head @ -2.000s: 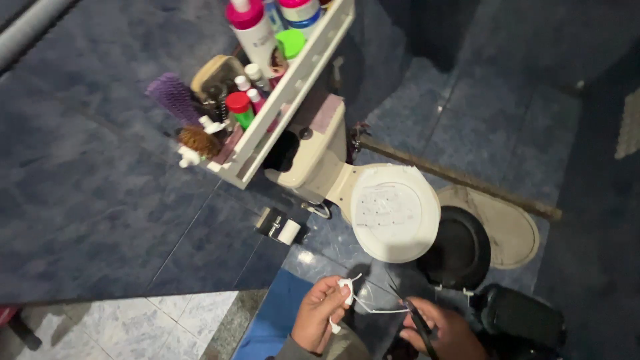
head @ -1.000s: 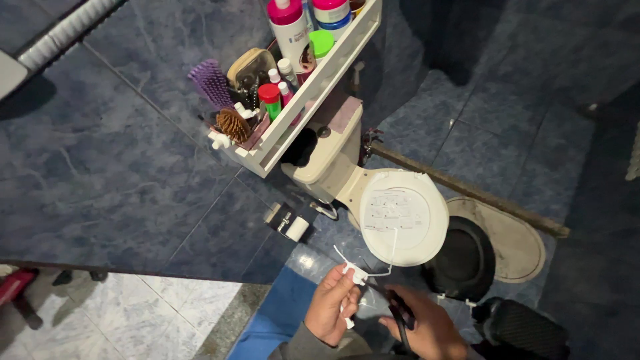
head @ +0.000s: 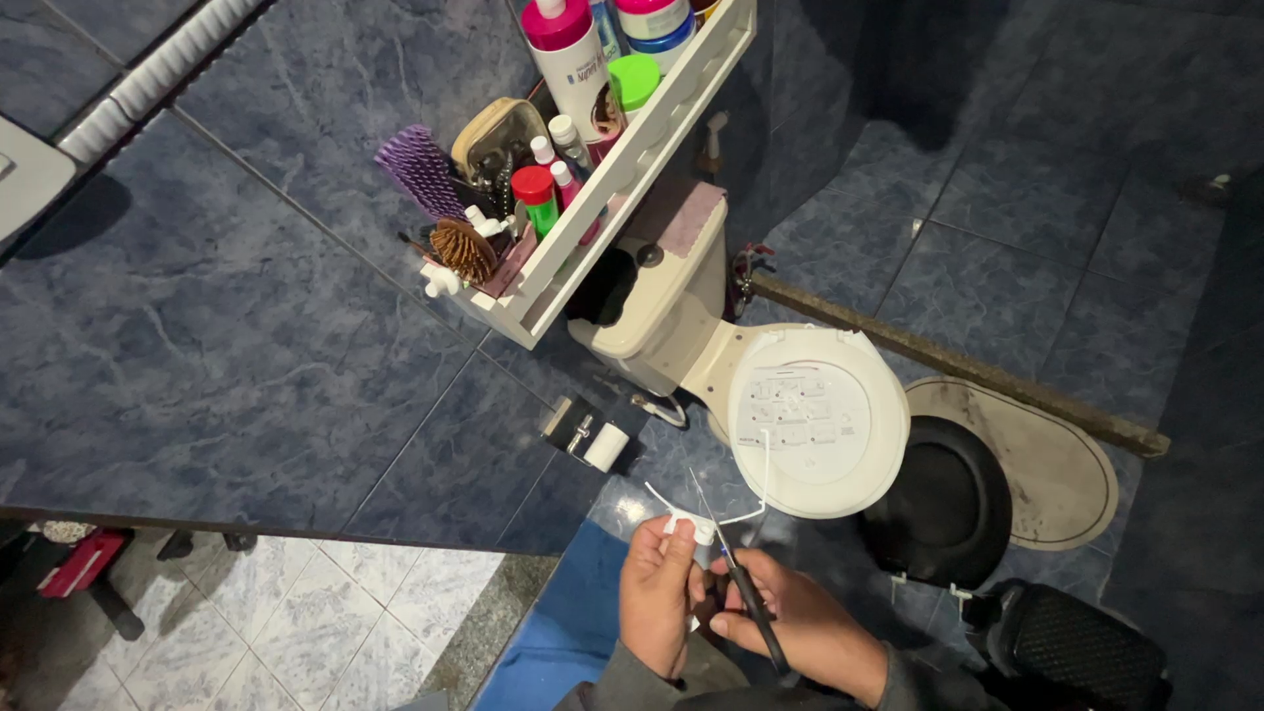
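My left hand [head: 660, 592] pinches a small white plastic piece [head: 691, 526] from which thin white strips stick out on both sides. In my right hand [head: 805, 622] is a tool with a black handle and a thin pointed metal end, likely scissors [head: 752, 602]; its tip lies against the white piece. Just beyond my hands, a white toilet seat with its lid [head: 879, 434] rests on the toilet bowl, a printed instruction sheet [head: 790, 405] on top. A black toilet seat [head: 938, 504] lies on the floor to the right.
A white shelf [head: 632, 188] with bottles and brushes hangs over the toilet tank [head: 681, 286]. A toilet paper holder [head: 583, 434] is on the wall. An oval mat [head: 1066, 474], a black bin [head: 1076, 642] and a stone curb [head: 968, 360] are at the right.
The tool in my right hand has come to the white piece from farther right, where it was two seconds ago. My hands are now closer together.
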